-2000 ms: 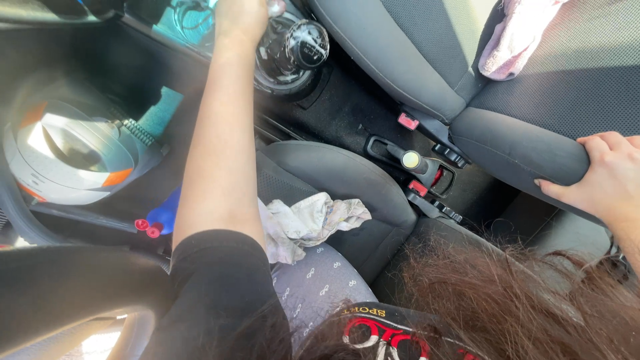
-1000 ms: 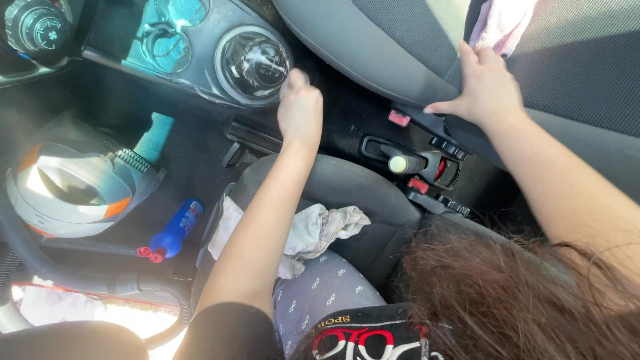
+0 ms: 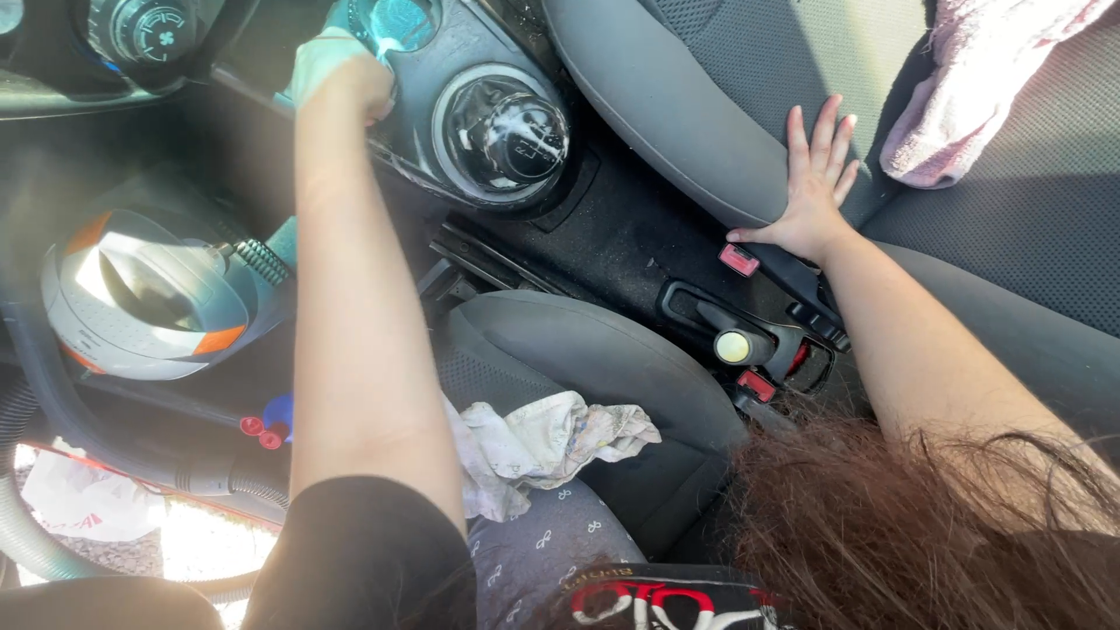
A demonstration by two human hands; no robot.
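Note:
My left hand [image 3: 346, 77], fingers curled, is at the wet grey centre console beside the cup holder [image 3: 402, 24]; anything inside it is hidden. To its right, the gear knob [image 3: 525, 140] bears white foam. My right hand [image 3: 814, 188] rests spread and empty on the front seat [image 3: 691, 131] across the console, its thumb by a red belt buckle [image 3: 739, 260]. A pink towel [image 3: 945, 114] lies on that seat, just right of my fingers. A stained whitish cloth [image 3: 542, 437] lies over the near seat [image 3: 595, 350], partly behind my left forearm.
On the left are a white and orange rounded appliance [image 3: 149, 297] and a grey ribbed hose [image 3: 35, 525]. A blue bottle [image 3: 278, 416] with red parts shows beside my left forearm. The handbrake lever [image 3: 735, 347] stands between the seats. Hair covers the lower right.
My left hand has moved from beside the gear knob to the cup holder. My right hand, earlier on the seat cushion's edge, is now near the backrest with its fingers spread.

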